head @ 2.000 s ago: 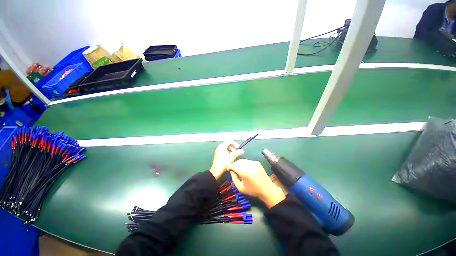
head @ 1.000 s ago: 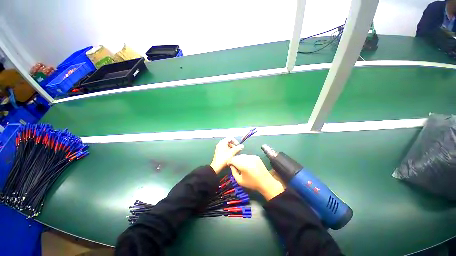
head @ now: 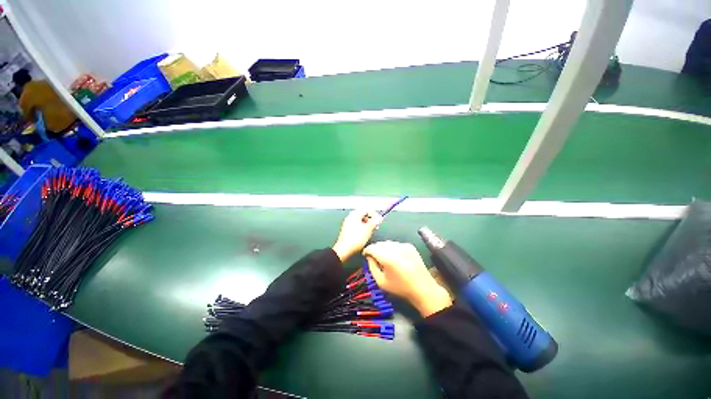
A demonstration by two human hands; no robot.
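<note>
My left hand (head: 359,232) is closed around a thin piece with a blue end (head: 395,205) that sticks out up and right past the fingers. My right hand (head: 405,274) is close below and right of it, fingers curled; whether it grips anything is hidden. A small bundle of black cables with red and blue ends (head: 366,315) lies on the bench under my forearms. A blue heat gun (head: 499,316) lies right of my right hand, its metal nozzle pointing up and left.
A large fanned cable pile (head: 74,234) lies at the left, beside a blue crate (head: 27,199). A grey plastic bag (head: 677,269) is at the right edge. A white rail (head: 312,203) and slanted post (head: 550,117) stand beyond my hands. Black tray (head: 195,101) on the far shelf. A person (head: 45,105) is far left.
The view has shifted, so the far shelf and heat gun sit further right. My hands have moved slightly apart. The blue-ended piece remains in my left hand.
</note>
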